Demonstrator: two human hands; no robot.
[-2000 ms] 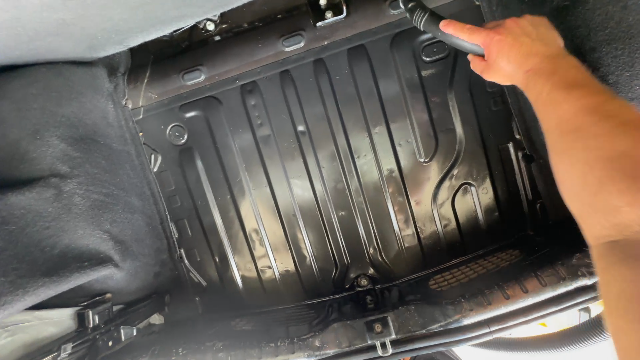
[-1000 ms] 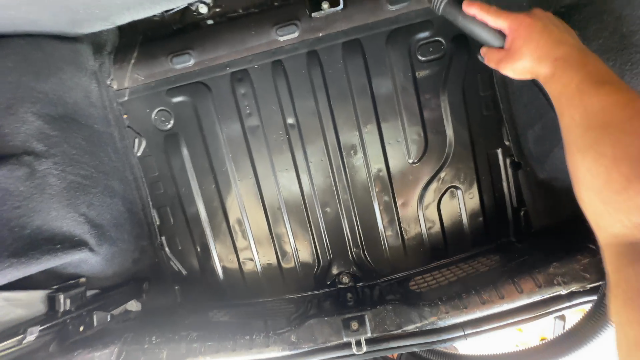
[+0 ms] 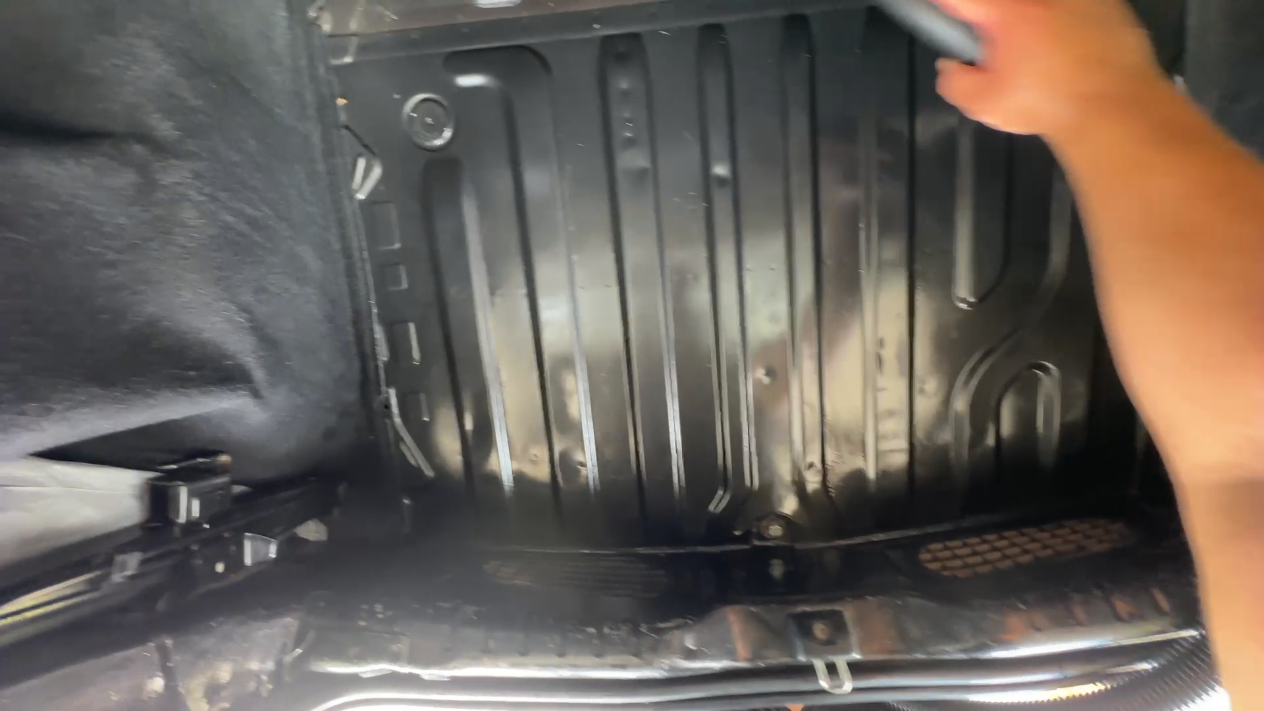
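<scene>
One bare arm reaches in from the right edge; my right hand is closed around a dark tube, which looks like a vacuum hose end. Its far end lies beyond the top edge of the view. Below and left of the hand spreads a ribbed black sheet-metal floor panel of a vehicle's cargo area, glossy with reflections. A round plug sits in its upper left corner. My left hand is out of view.
Dark carpet-like trim covers the left side. Along the bottom runs the metal sill with a striker loop. A perforated grille lies at the lower right. Part of a ribbed hose shows at the bottom right corner.
The view has shifted, so the left trim and sill fill more of it. My right hand still grips the tube, whose far end has left the view.
</scene>
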